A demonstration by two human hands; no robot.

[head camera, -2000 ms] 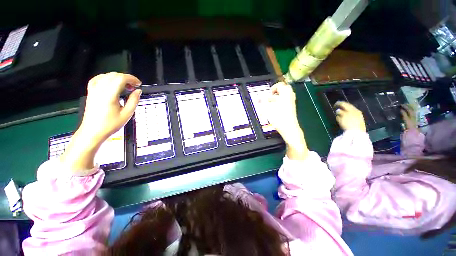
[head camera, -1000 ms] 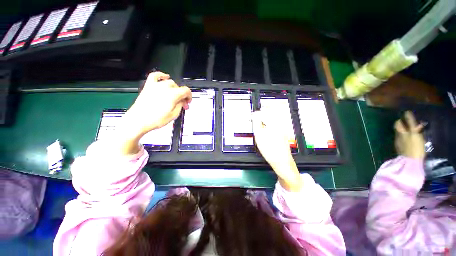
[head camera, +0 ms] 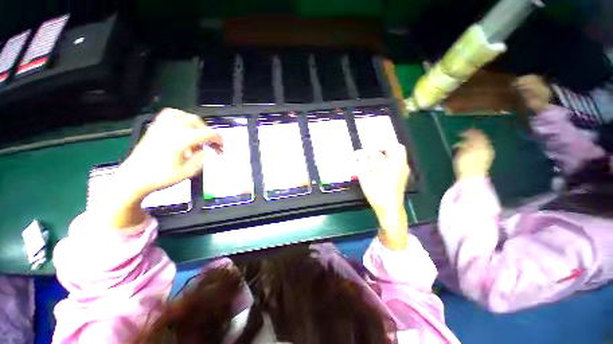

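A black phone tray (head camera: 269,208) holds several lit phones side by side. My left hand (head camera: 168,158) is over the left part of the tray, fingers curled at the second phone (head camera: 228,161), hiding most of the leftmost one; it holds nothing visible. That second phone shows a green block at its lower left. The middle phone (head camera: 283,158) is white. My right hand (head camera: 383,175) is curled over the rightmost phone (head camera: 374,127) and hides its lower part; whether the fingertips touch the screen is unclear. A loose phone (head camera: 99,183) lies left of the tray, partly behind my left wrist.
An empty tray (head camera: 292,80) stands behind. A tray stack (head camera: 87,64) with lit phones is at far left. A crumpled white scrap (head camera: 33,242) lies on the green mat (head camera: 57,195). A tape-wrapped post (head camera: 457,64) slants at right. Another person's hand (head camera: 474,154) is at right.
The view swung right, then back left. My right hand moved from the middle phones to the rightmost phone. My left hand is lower over the second phone, which now shows a green block.
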